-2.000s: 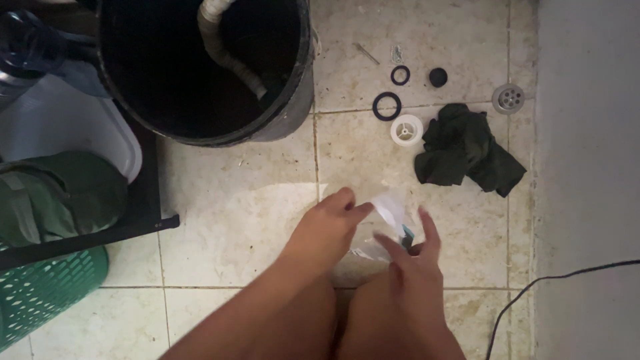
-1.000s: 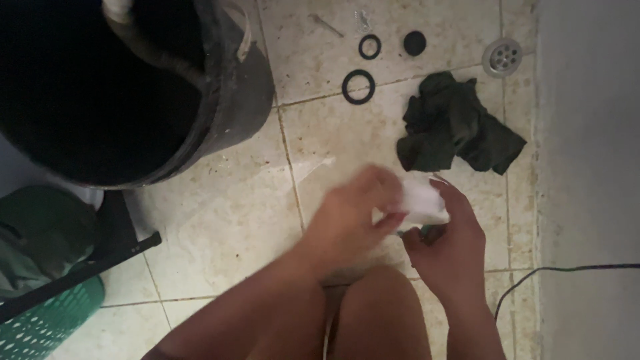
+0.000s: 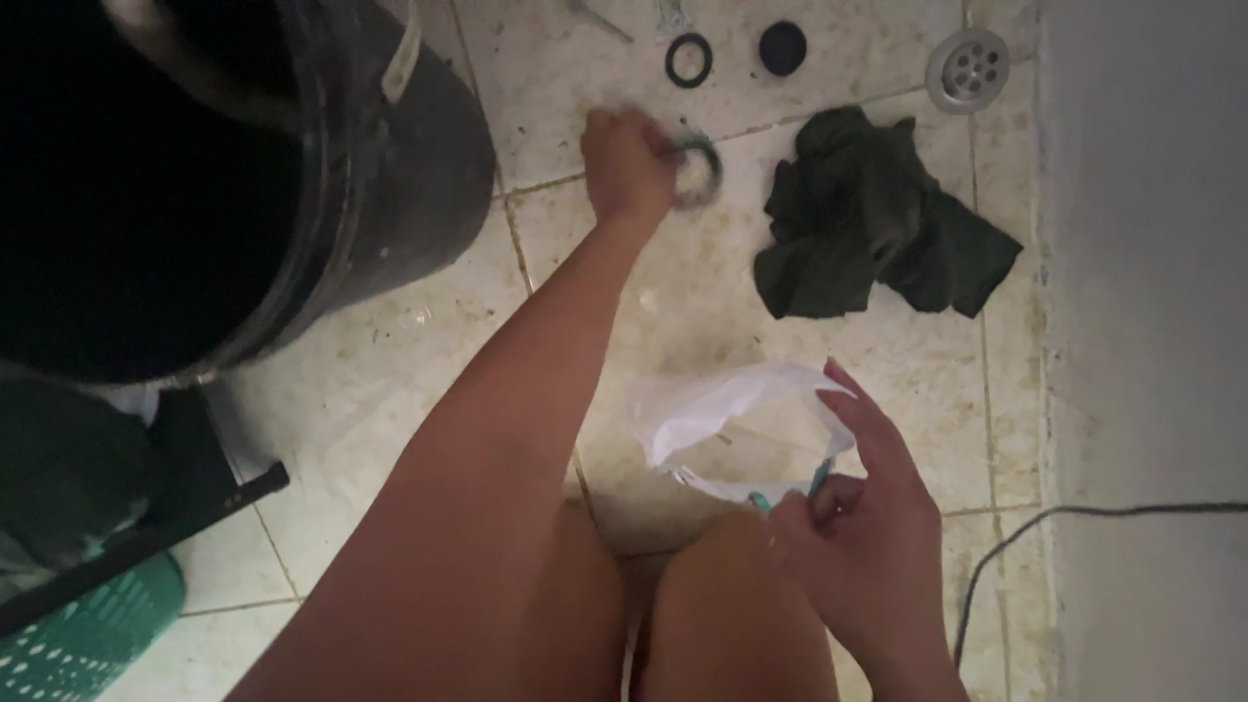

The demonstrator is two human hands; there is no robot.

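In my right hand [image 3: 858,526] is a thin white plastic bag [image 3: 721,405], its mouth spread wide above the floor. My left hand [image 3: 629,166] is stretched out to the larger black rubber ring [image 3: 704,174], fingertips at the ring's left edge; blur hides whether they grip it. Beyond it lie a smaller black ring [image 3: 689,60] and a round black cap [image 3: 782,49]. A crumpled dark green cloth [image 3: 877,224] lies to the right of the rings. Near the top edge are a small clear packet [image 3: 674,12] and a thin stick-like piece [image 3: 604,21].
A large black bucket [image 3: 419,156] with a pale hose stands at the left. Below it are a black shelf edge [image 3: 234,492] and a green perforated basket [image 3: 117,624]. A metal floor drain [image 3: 967,70] and a black cable [image 3: 1014,531] lie at the right, by the wall.
My left hand has moved from the bag up to the larger black ring. The bag, bunched between both hands before, is now spread wide in my right hand. The white round strainer-like part has left the floor.
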